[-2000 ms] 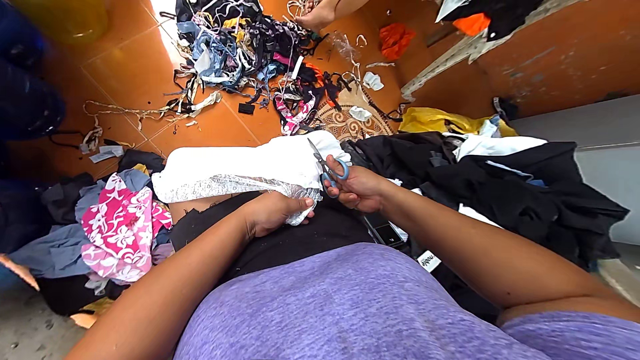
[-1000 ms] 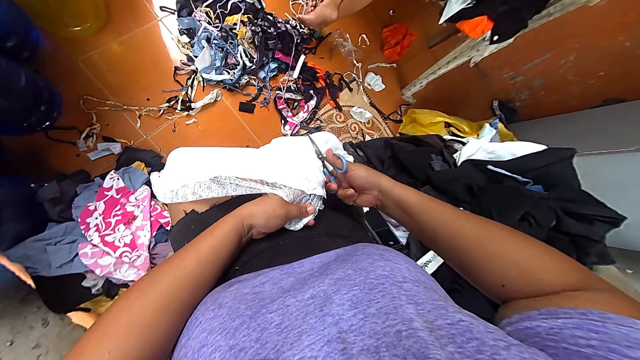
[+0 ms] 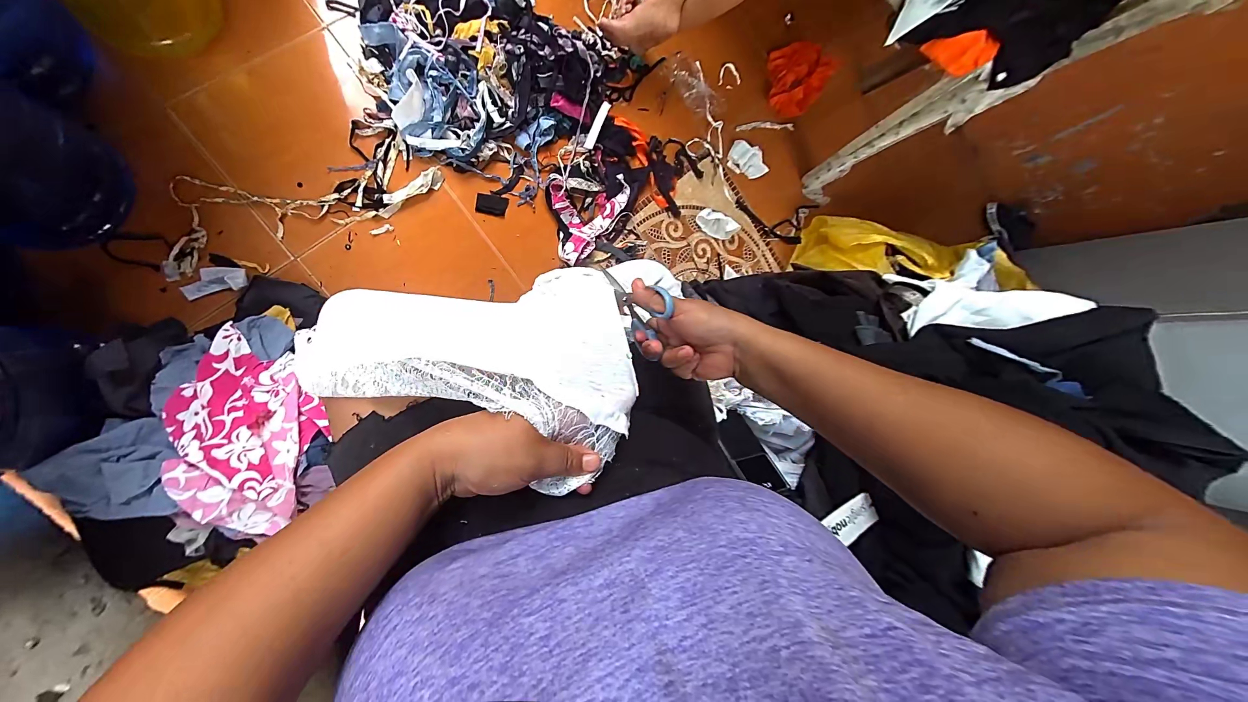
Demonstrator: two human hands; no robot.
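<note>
White fabric with a lace edge [image 3: 439, 336] lies across my lap over black cloth. My left hand [image 3: 517, 455] pinches the lace edge between thumb and fingers, near the lower right of the fabric. My right hand [image 3: 694, 334] holds scissors with blue handles [image 3: 663, 304] at the fabric's right end. Their blades point up and left, beside the white cloth; whether they touch it I cannot tell.
A tangled heap of fabric strips [image 3: 468, 88] lies on the orange tile floor [image 3: 429, 244]. Pink floral cloth [image 3: 239, 429] sits at left, black garments [image 3: 975, 380] at right beside a yellow cloth or bag [image 3: 868, 244]. Another person's bare foot [image 3: 643, 21] shows at the top.
The right end of the white fabric now hangs lower, toward my left hand, between the two hands. Both hands keep their holds and have barely moved.
</note>
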